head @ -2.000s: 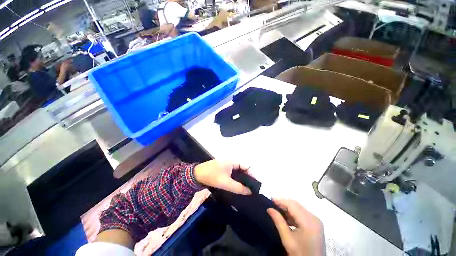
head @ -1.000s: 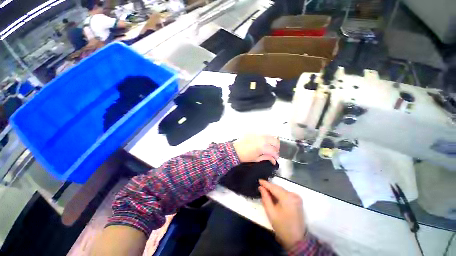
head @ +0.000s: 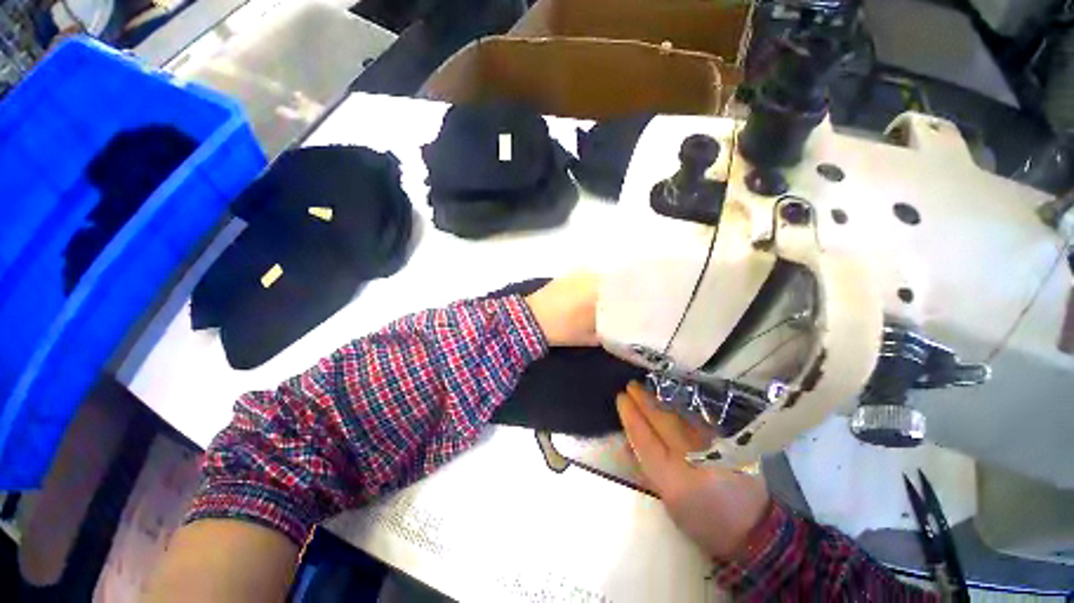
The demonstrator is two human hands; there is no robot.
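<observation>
A black fabric piece (head: 565, 391) lies flat at the left end of the off-white sewing machine head (head: 695, 271). My left hand (head: 568, 311) reaches over it; its fingers are hidden behind the machine head. My right hand (head: 689, 471) lies at the piece's right edge, fingers extended and partly under the head. The needle and presser foot are hidden. I cannot tell whether either hand grips the fabric.
Black stacks with small stickers (head: 312, 242) (head: 495, 177) stand along the far edge of the white table (head: 471, 542). A blue tote (head: 177, 224) holding black pieces is at left. Cartons (head: 589, 83) are behind. Dark snips (head: 936, 536) lie at lower right.
The view has moved closer to the machine. Both hands have carried the black piece from the table's near edge to the machine head, where it now lies flat.
</observation>
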